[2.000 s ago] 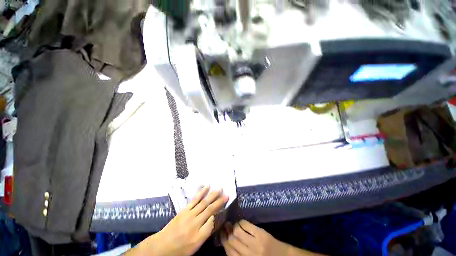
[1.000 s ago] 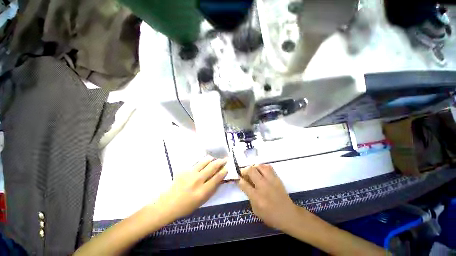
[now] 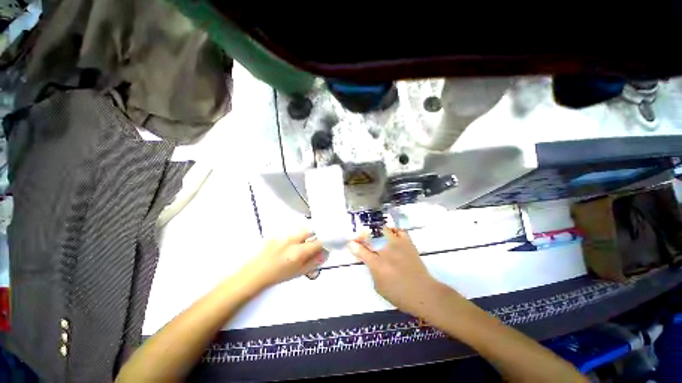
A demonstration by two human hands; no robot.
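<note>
White cloth with a dark strip (image 3: pixel 256 209) lies on the white table left of the needle, hard to tell from the table. My left hand (image 3: pixel 293 256) is at the left of the white guard (image 3: pixel 326 206), fingers bent on the cloth edge. My right hand (image 3: pixel 392 265) is just in front of the presser foot (image 3: pixel 372 221), fingertips close together at the cloth. What each hand pinches is hidden or washed out. A brown ribbed garment panel (image 3: pixel 90 202) with small gold buttons (image 3: pixel 63 336) lies at the left.
The sewing machine head (image 3: pixel 359 135) stands over the hands. Crumpled brown fabric (image 3: pixel 157 67) lies behind the panel. An open cardboard box (image 3: pixel 628 232) is at right. A measuring tape (image 3: pixel 299 342) runs along the front edge. A large dark shape covers the top.
Over the two seconds both hands moved from the table's front edge up to the needle area with the cloth. In the last second they moved slightly farther in. The view has shifted.
</note>
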